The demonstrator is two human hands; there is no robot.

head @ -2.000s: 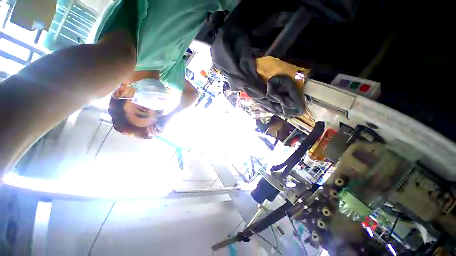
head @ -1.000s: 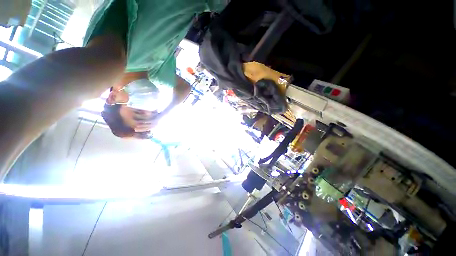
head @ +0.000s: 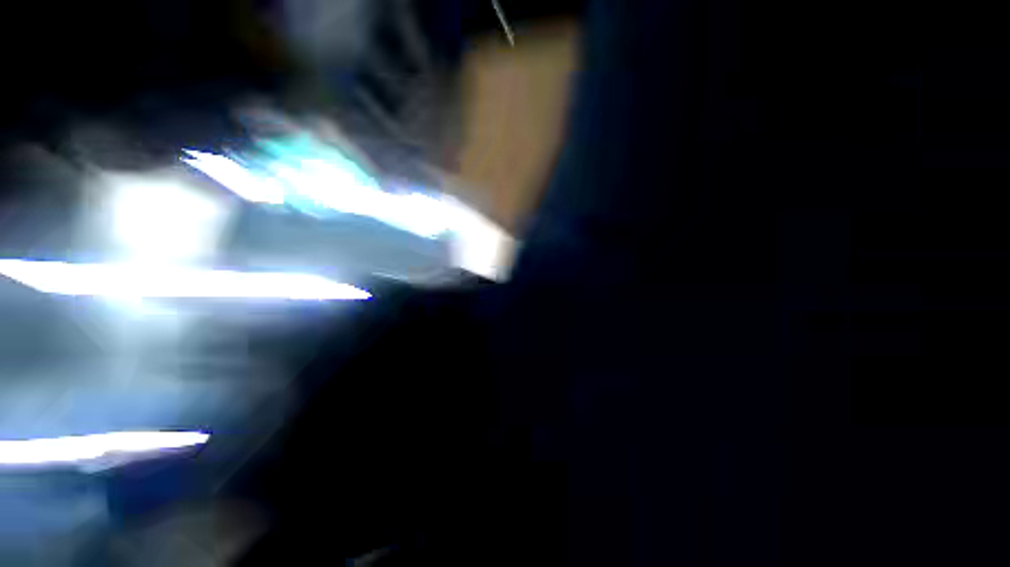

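Note:
The head view is heavily blurred and mostly black. Neither my left hand nor my right hand can be made out. A tan, board-like patch (head: 518,122) shows at the upper middle, beside a large dark area that fills the right side. What the dark area is cannot be told. No garment or machine part can be told apart.
Bright white light strips (head: 188,281) cross the left side over a blurred grey-blue surface. A smeared turquoise and white glare (head: 316,177) lies above them. No person can be made out.
The view has swung sharply and gone blurred and dark. The person in the green top, the bent arm, the dark grey fabric and the machine parts no longer show.

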